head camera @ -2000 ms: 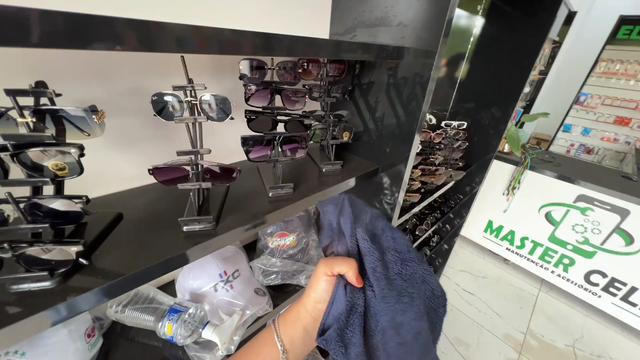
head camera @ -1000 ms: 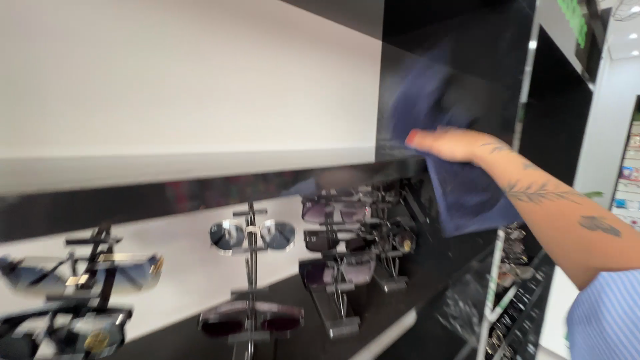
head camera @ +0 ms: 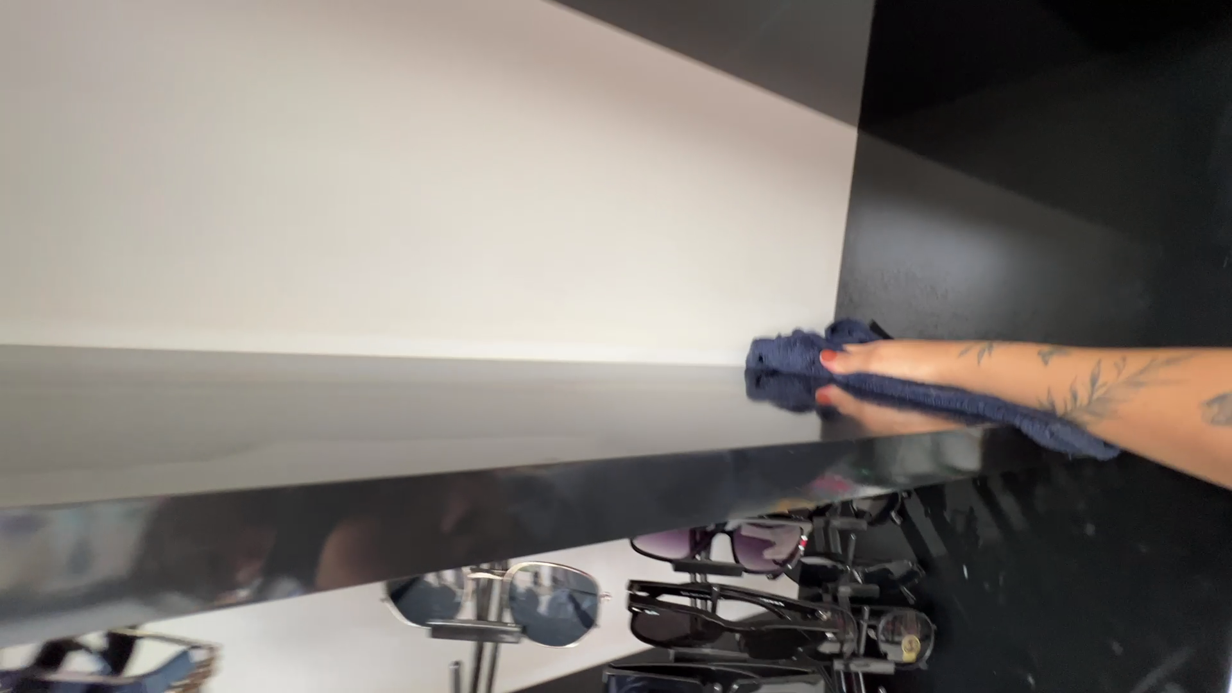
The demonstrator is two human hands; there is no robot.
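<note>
My right hand [head camera: 881,360] presses a dark blue terry cloth [head camera: 791,354] onto the glossy black shelf [head camera: 385,423], at its far right corner by the white back wall and the black side panel. One red thumbnail shows, and the fingers are mostly hidden by the cloth. Part of the cloth trails under the wrist, over the shelf's front edge. The shelf top mirrors the hand and cloth. My left hand is out of view.
Below the shelf, racks hold several pairs of sunglasses, among them a metal-framed pair [head camera: 553,603], a purple-lensed pair [head camera: 765,545] and a black pair [head camera: 674,624]. The black side panel [head camera: 1020,241] bounds the shelf at right.
The cloth, held up in front of the lower display two seconds ago and raised by the black panel one second ago, now lies on the upper shelf's corner. The view has shifted upward to this shelf.
</note>
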